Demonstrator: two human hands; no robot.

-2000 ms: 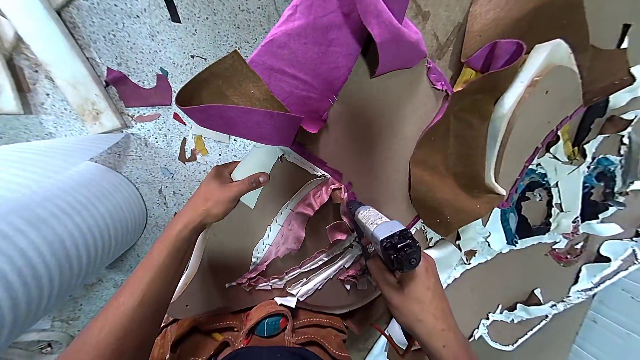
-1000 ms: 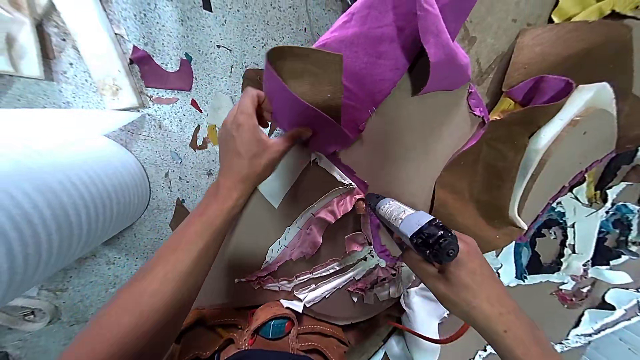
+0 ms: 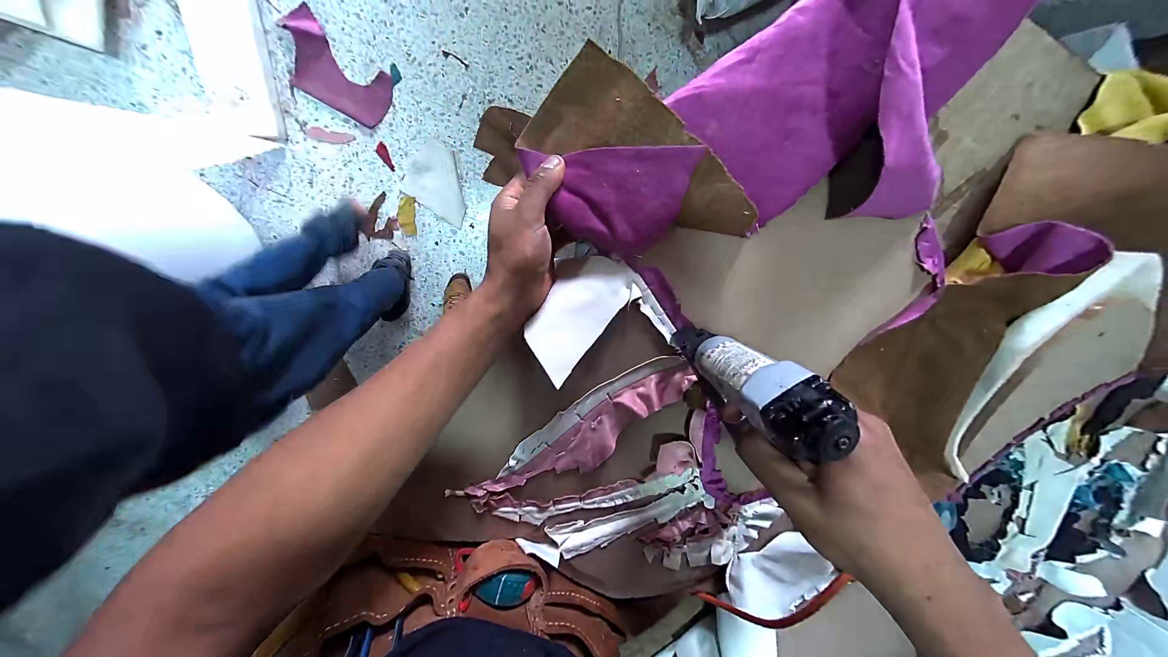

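Note:
My left hand pinches the edge of a purple fabric piece with a brown underside, folded over at the upper middle. Beneath that hand hangs a white fabric flap. My right hand grips a pneumatic stapler, its nose against the purple strip along the edge of a brown board. Left of the tool, pink and white fabric strips lie fastened around openings in the board. An orange air hose runs below my right hand.
A person in dark clothes and jeans is at the left. A white roll lies behind them. Fabric scraps litter the speckled floor. At right are another covered board and torn white and teal scraps. Yellow fabric lies upper right.
My left hand went from the pale flap to the purple fabric, which is now folded lower over its brown side. The stapler's nose has shifted along the purple strip. A person has come into view at left.

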